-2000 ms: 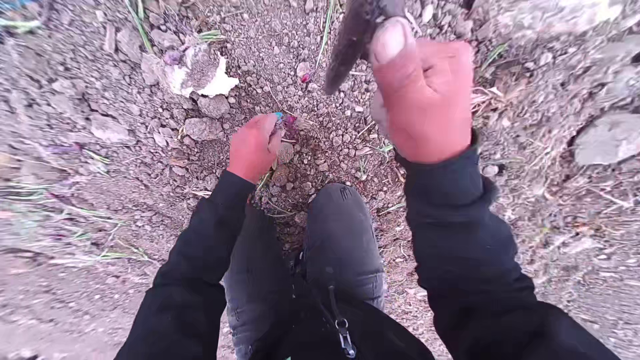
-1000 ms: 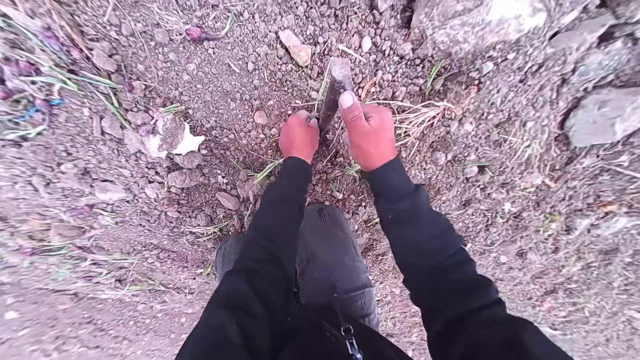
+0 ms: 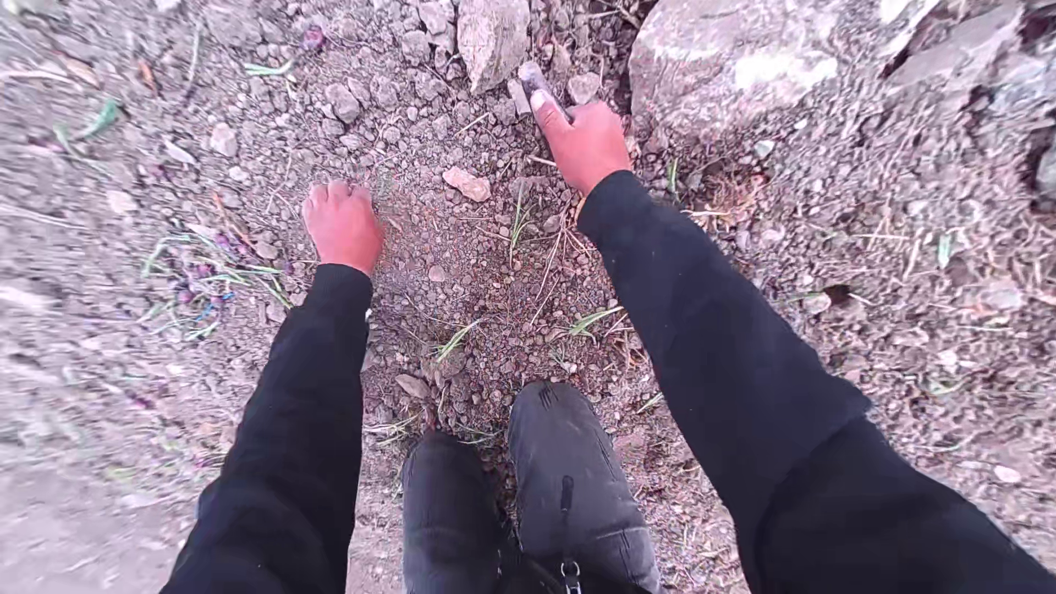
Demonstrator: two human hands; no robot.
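Observation:
My right hand (image 3: 584, 144) grips a dark, narrow hand tool (image 3: 540, 87), its thumb lying along the upper side; the tool's far part is hidden, so its kind cannot be told. It is beside a pale stone at the top centre. My left hand (image 3: 342, 224) is low over the soil at the left, back upward, with fingers curled; whether anything is in it cannot be seen. Left of and below that hand lies a loose heap of small purple onions with green leaves (image 3: 198, 285). Green shoots (image 3: 518, 223) stand in the soil between my hands.
A large pale rock (image 3: 709, 66) lies at the upper right, with an upright pale stone (image 3: 492, 41) to its left. A smaller pinkish stone (image 3: 467, 184) is between my hands. My knees (image 3: 549, 412) are on the near side, and clods and dry roots cover the ground.
My hands, close together one second ago, are now apart: the left is at the left over soil, the right farther forward near the rocks with the tool. The view has shifted.

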